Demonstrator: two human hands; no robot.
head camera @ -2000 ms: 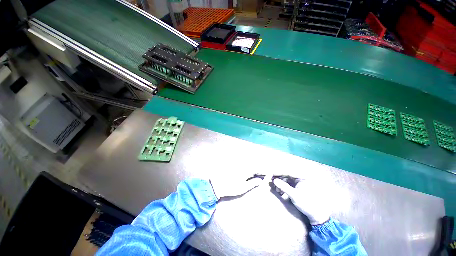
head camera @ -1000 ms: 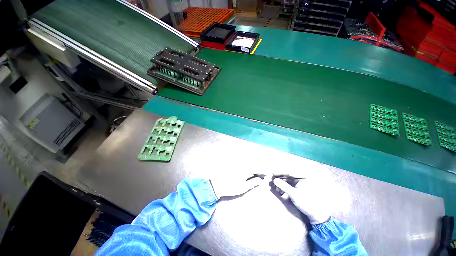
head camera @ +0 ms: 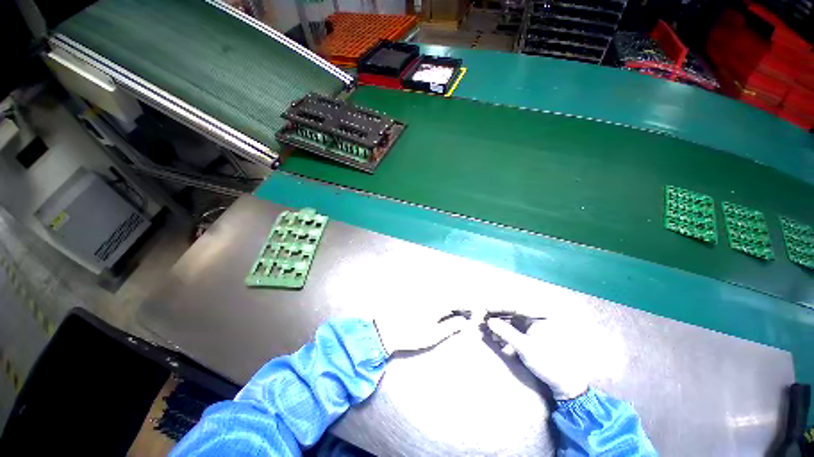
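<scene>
My left hand (head camera: 419, 334), in a white glove with blue sleeve, rests on the shiny metal table; glare washes out its fingers, and I cannot tell if it holds anything. My right hand (head camera: 540, 357), also white-gloved, lies just right of it, closed around a slim dark pointed tool (head camera: 527, 319), perhaps tweezers. The fingertips of both hands are close together. A black solder carrier (head camera: 343, 132) with green boards under its top sits on the belt at the foot of the infeed conveyor. Three green PCB panels (head camera: 690, 214) lie in a row at the belt's right.
A pale green plate (head camera: 288, 250) lies at the table's left. A black bin (head camera: 80, 384) stands at lower left. The main belt (head camera: 509, 170) runs beyond the table. Small black and red trays (head camera: 389, 61) sit on its far side. A black object (head camera: 794, 415) is at the table's right end.
The solder carrier has moved right, from the infeed conveyor's end further onto the belt. The green panels have shifted slightly right. Both hands have stayed nearly still.
</scene>
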